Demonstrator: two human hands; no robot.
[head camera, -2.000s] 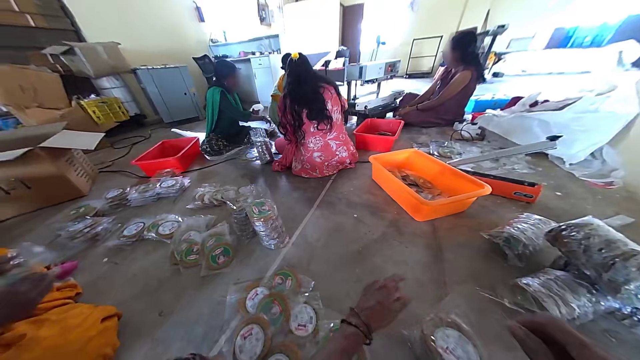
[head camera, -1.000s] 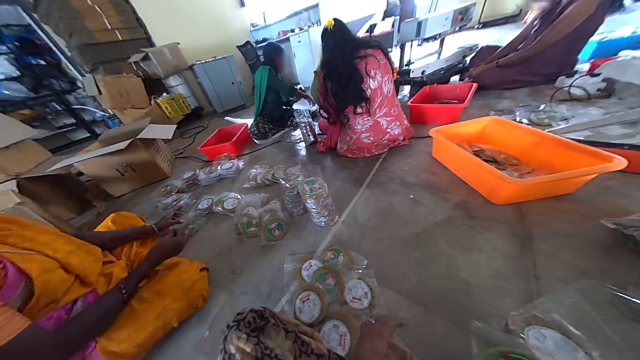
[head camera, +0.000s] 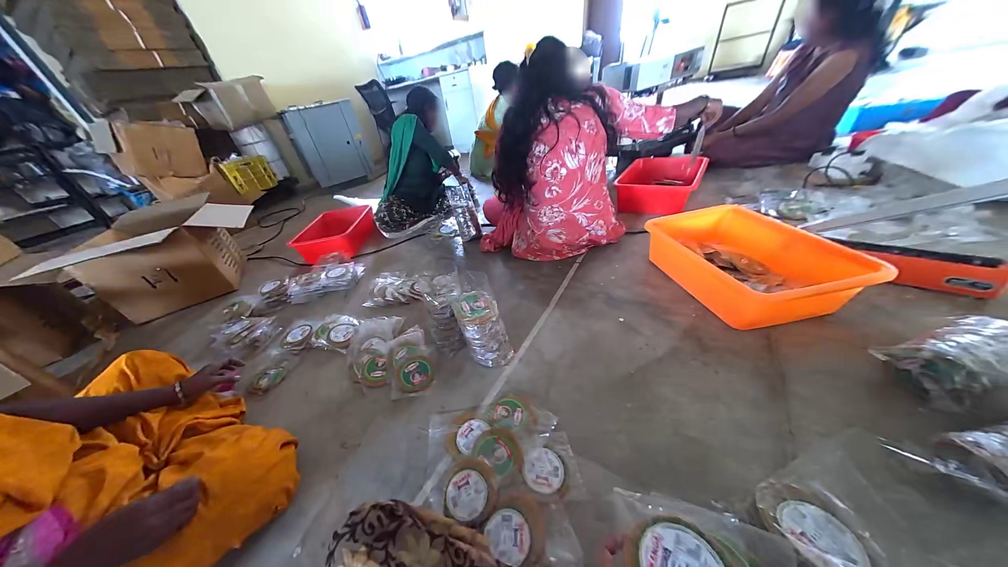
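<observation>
At the bottom edge, the fingertips of my left hand (head camera: 616, 546) grip the left side of a clear plastic packet (head camera: 679, 542) holding round brown items with a white label; the rest of this hand is out of frame. My right hand is not in view. Another clear packet (head camera: 819, 529) lies to the right. To the left, several flat packets (head camera: 496, 450) with round white and green labels overlap on the floor. Patterned brown cloth (head camera: 398, 537) covers their lower left. Farther off stands a stack of packets (head camera: 487, 335).
A co-worker's hand (head camera: 211, 378) is at left, above orange cloth. An orange tub (head camera: 772, 303) with brown items stands right of centre, red tubs (head camera: 335, 235) farther back. Silvery plastic bundles (head camera: 953, 358) lie at right. An open cardboard box (head camera: 169, 264) is at left. Several people sit ahead.
My right hand, seen at the lower right two seconds ago, is out of view. The co-worker in pink has stretched an arm to the right, over a red tub.
</observation>
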